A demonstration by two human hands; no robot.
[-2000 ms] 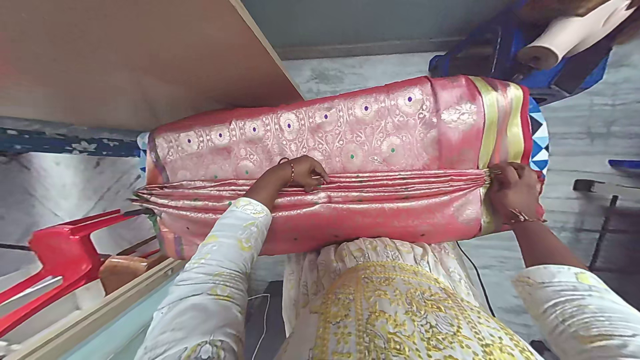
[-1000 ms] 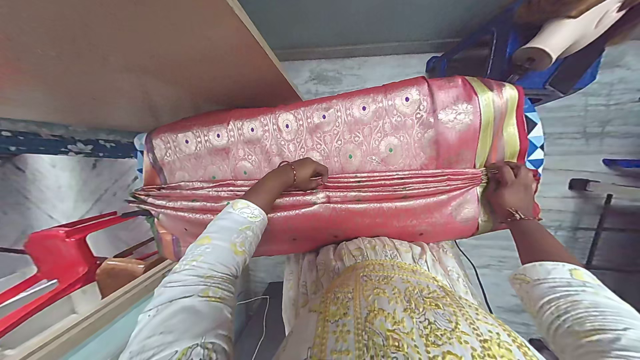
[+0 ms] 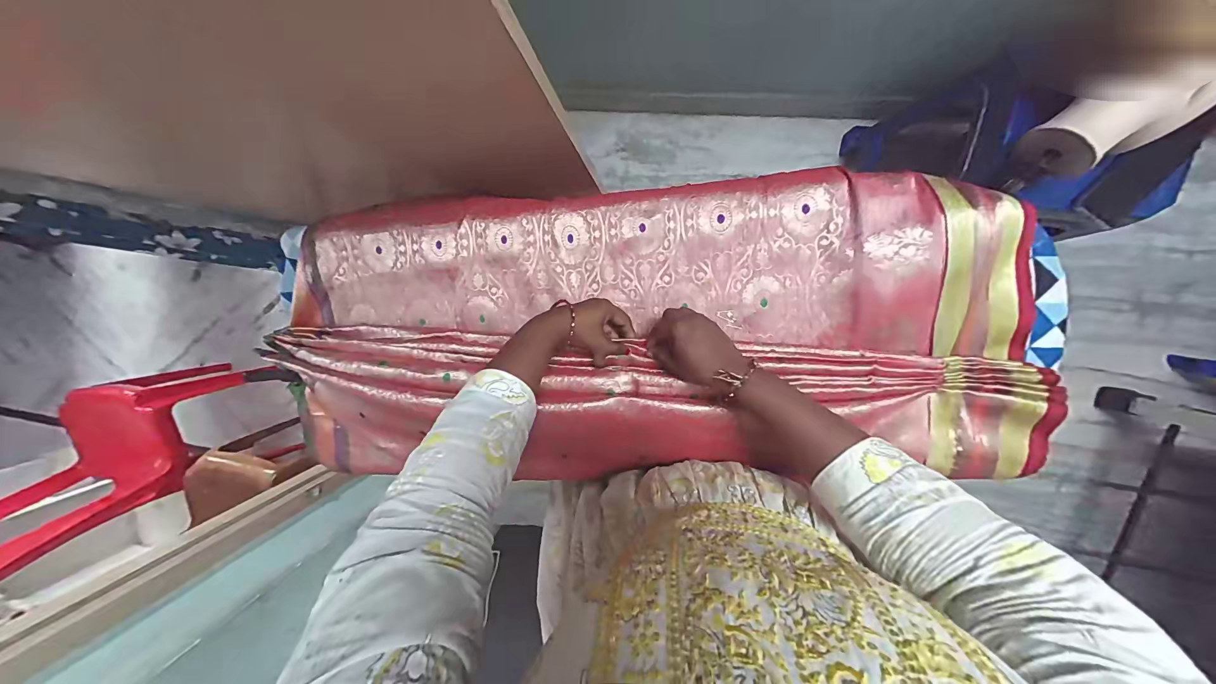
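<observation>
A pink-red brocade sari (image 3: 608, 437) with gold woven motifs and a yellow-green striped border lies across a long padded board, whose blue and white patterned cover (image 3: 1049, 299) shows at both ends. Narrow pleats run lengthwise along the cloth. My left hand (image 3: 600, 331) pinches the pleats near the middle, thumb and fingers on the folds. Close to its right, my right hand (image 3: 693, 350) is closed on the same pleats, its fingertips partly hidden. A small gap separates the hands. At the right end the pleats lie bunched over the striped border.
A brown panel (image 3: 285, 95) stands beyond the board at upper left. A red plastic chair (image 3: 128, 427) and a glass-topped surface (image 3: 228, 570) are at left. Blue objects with a beige roll-like form (image 3: 1073, 138) stand at upper right. A dark rod (image 3: 1140, 503) is at right.
My right hand has moved left from the striped border at the right end to the middle of the pleats, beside my left hand. My left hand stays near the middle.
</observation>
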